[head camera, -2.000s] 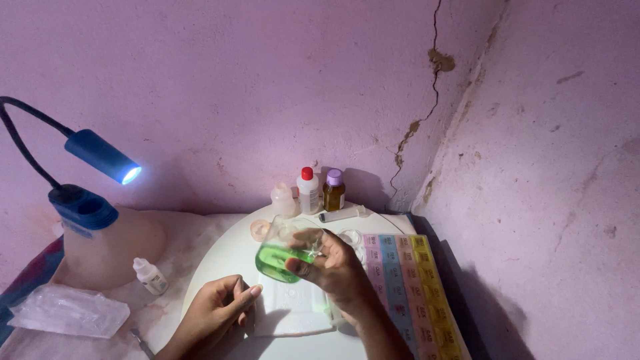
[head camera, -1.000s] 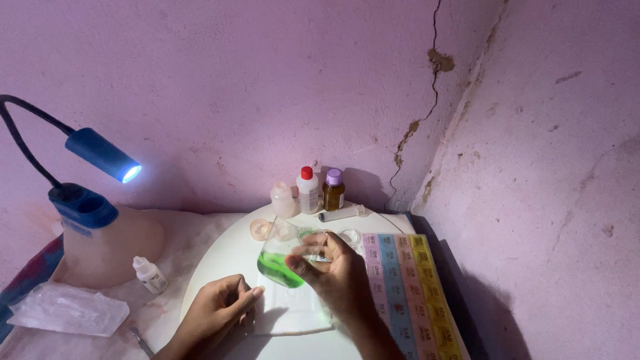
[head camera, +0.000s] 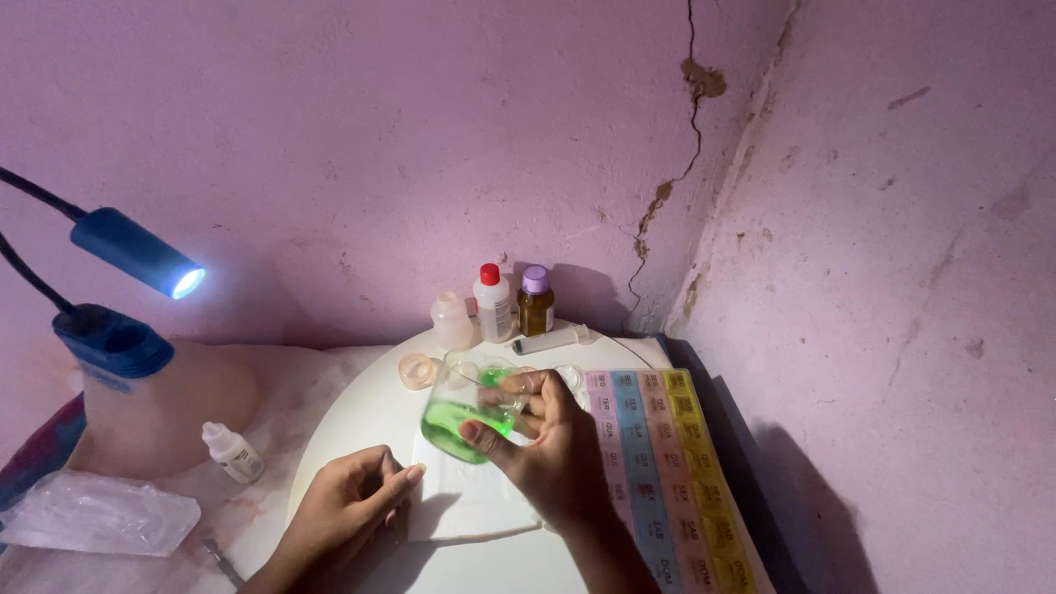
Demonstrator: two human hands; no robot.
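Note:
My right hand (head camera: 536,437) grips a clear cup (head camera: 462,412) by its right side, tilted, with bright green liquid inside. The cup is above a white pad or folded sheet (head camera: 474,503) on a round white surface (head camera: 346,412). To the left of the cup, my left hand (head camera: 363,495) has its fingers curled and thumb against the forefinger; whether something small is pinched there cannot be made out. A peach-coloured ring-shaped cap (head camera: 417,371) lies behind the cup. Part of the cup's handle side is hidden by my right fingers.
Behind stand a translucent bottle (head camera: 452,320), a red-capped bottle (head camera: 493,305), an amber bottle (head camera: 535,304) and a lying syringe (head camera: 550,339). A coloured pill organizer (head camera: 652,462) is at right. At left are a lit lamp (head camera: 136,252), a dropper bottle (head camera: 233,452) and a plastic pouch (head camera: 99,516).
The green liquid has shifted inside the cup and the cup's tilt has changed in my right hand. My left hand has stayed in about the same place.

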